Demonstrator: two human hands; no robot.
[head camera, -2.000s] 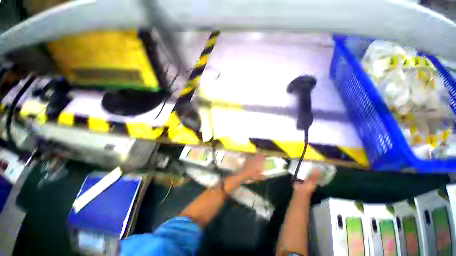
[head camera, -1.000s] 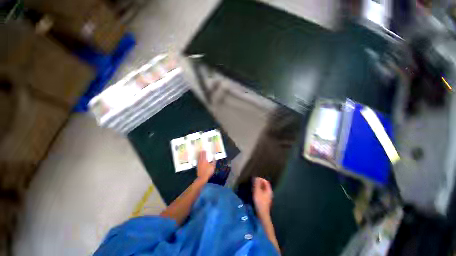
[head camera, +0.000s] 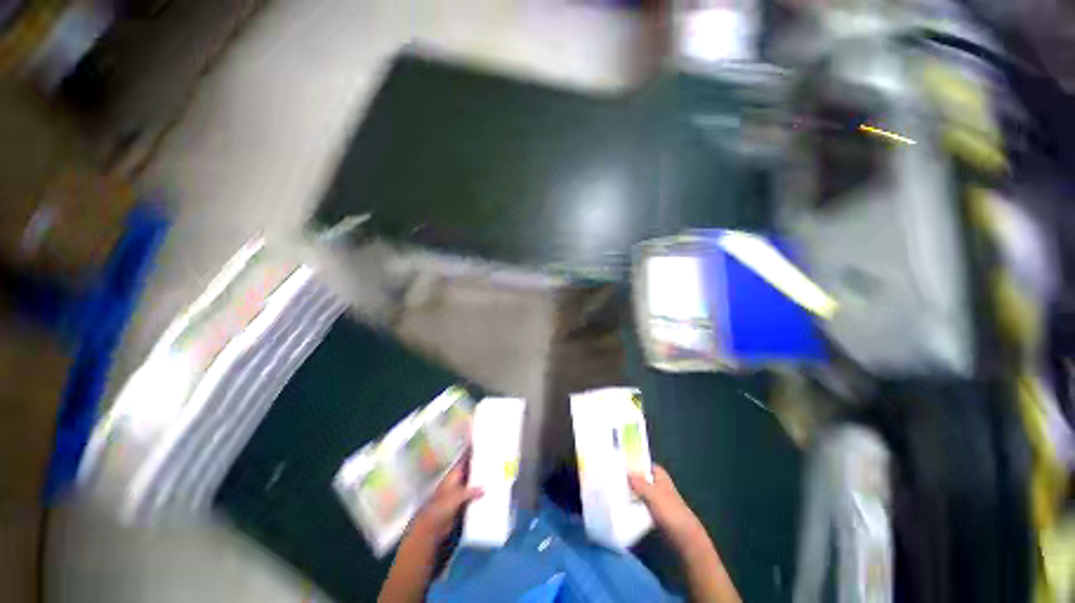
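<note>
My left hand (head camera: 448, 497) holds a white phone retail box (head camera: 494, 471) upright by its left side, with a plain side facing up. My right hand (head camera: 660, 497) holds another white phone retail box (head camera: 612, 466) by its right edge, with a dark and green picture partly showing. The two boxes are apart, in front of my body. A row of white phone boxes (head camera: 407, 471) lies on the dark green bench just left of my left hand. The picture is blurred.
A long stack of white boxes (head camera: 212, 389) stands at the left of the green bench (head camera: 309, 412). A blue-topped scale (head camera: 772, 324) with a white strip (head camera: 778, 273) is at the right. Another green bench (head camera: 472, 159) lies ahead. Brown cartons are far left.
The view has turned. My left hand has left the box row and holds a box. My right hand, seen without a box a second ago, now holds one too.
</note>
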